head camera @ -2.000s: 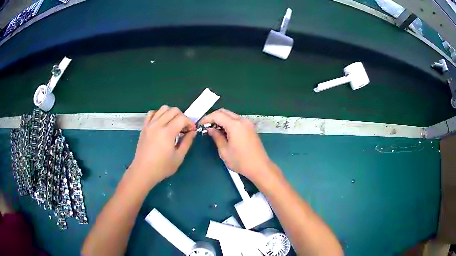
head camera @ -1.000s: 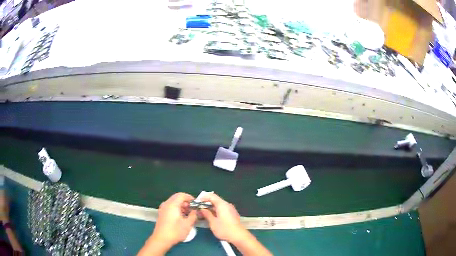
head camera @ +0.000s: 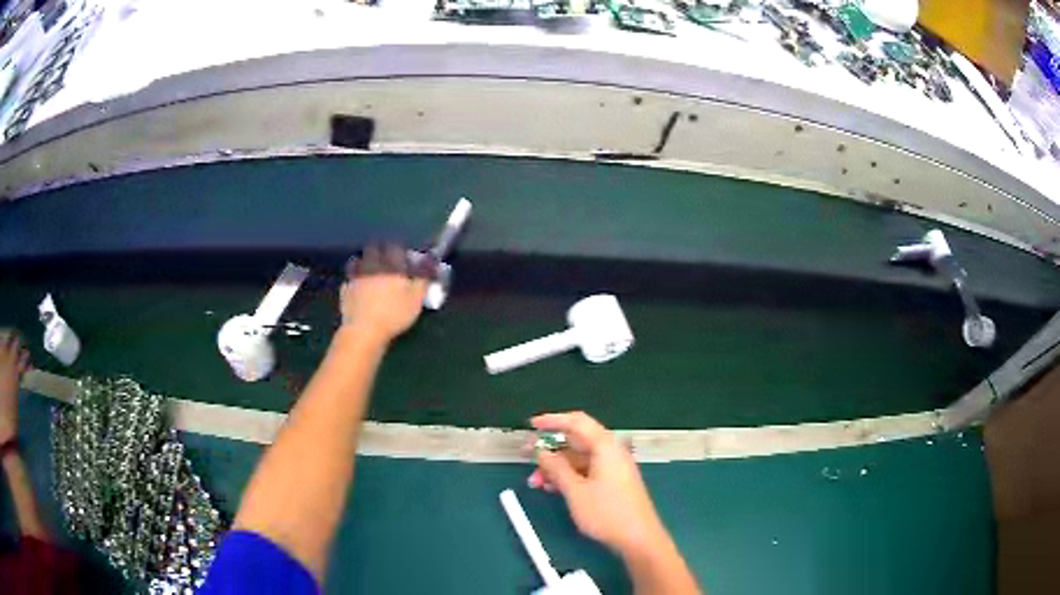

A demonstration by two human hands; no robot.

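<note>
My left hand point(head camera: 384, 300) reaches over the belt, blurred, its fingers at the drum of a white fan body point(head camera: 451, 233); whether they grip it cannot be told. My right hand point(head camera: 595, 479) is above the metal edge strip, its fingertips closed on a small green and shiny circuit board piece point(head camera: 550, 442). A white fan body point(head camera: 248, 346) with an open handle lies on the belt to the left, a small dark shiny part beside it. Another fan body point(head camera: 602, 328) lies on the belt at centre. One more point(head camera: 567, 583) is cut off by the bottom edge.
The pile of board strips point(head camera: 134, 488) lies on the bench at left, near another person's arm point(head camera: 14, 465). More fan parts lie at the belt's far left point(head camera: 58, 337) and right point(head camera: 976, 330). A metal edge strip point(head camera: 744, 444) crosses in front. A carton point(head camera: 1023, 500) stands at right.
My hands have parted; the left has moved forward to a fan body on the belt. A fan body with an open handle now lies on the belt at left. Belt items appear further left.
</note>
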